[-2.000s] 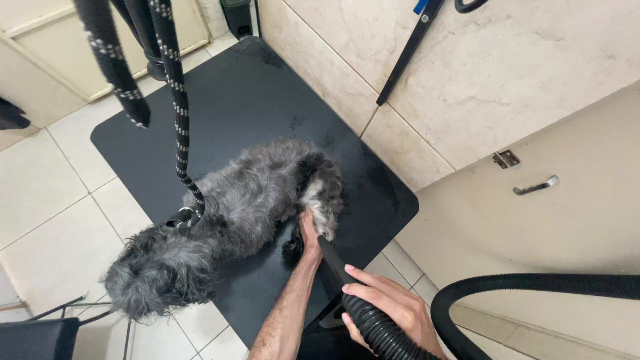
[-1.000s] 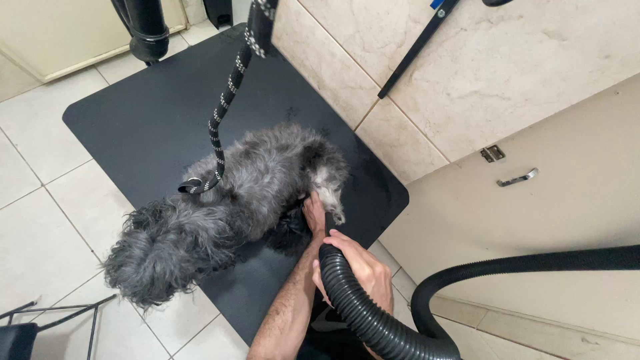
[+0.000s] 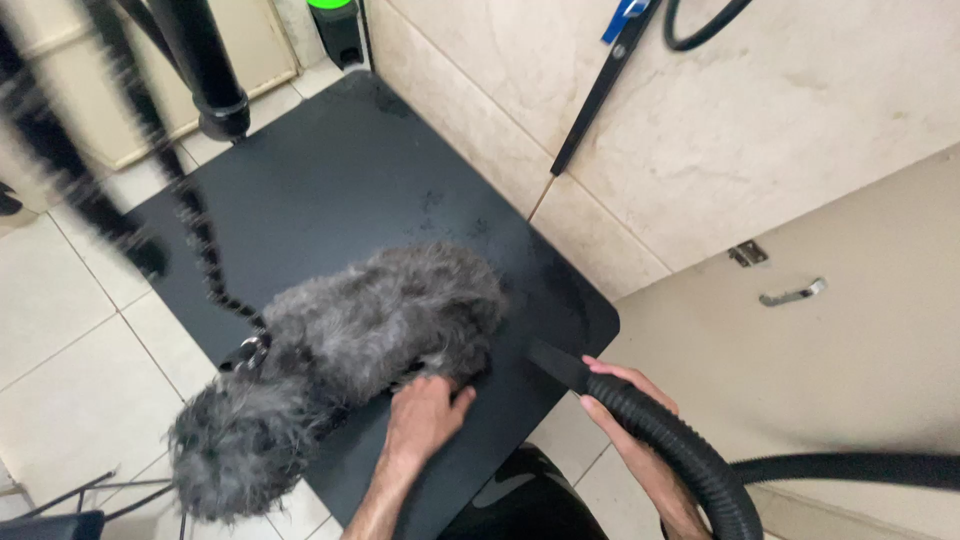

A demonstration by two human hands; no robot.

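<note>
A shaggy grey dog (image 3: 382,322) stands on a black grooming table (image 3: 322,172), its head past the left edge. A patterned black rope (image 3: 202,232) runs down to a metal ring at its neck. My left hand (image 3: 427,416) is at the dog's underside near the hind legs; its fingertips are partly hidden in the fur, so what they hold is unclear. My right hand (image 3: 626,409) grips the end of a ribbed black dryer hose (image 3: 675,442). The flat nozzle (image 3: 555,364) points left over the table's right corner, apart from the dog.
A black post (image 3: 214,82) rises at the table's far left edge. On the tiled wall hangs a black bar with a blue part (image 3: 600,97). A cabinet door with a metal handle (image 3: 793,292) stands at the right. Thin black metal legs (image 3: 97,491) are at lower left.
The nozzle, near the dog's hind end and my left hand before, is now farther right, apart from them. The pale hind paw seen by my left hand earlier no longer shows.
</note>
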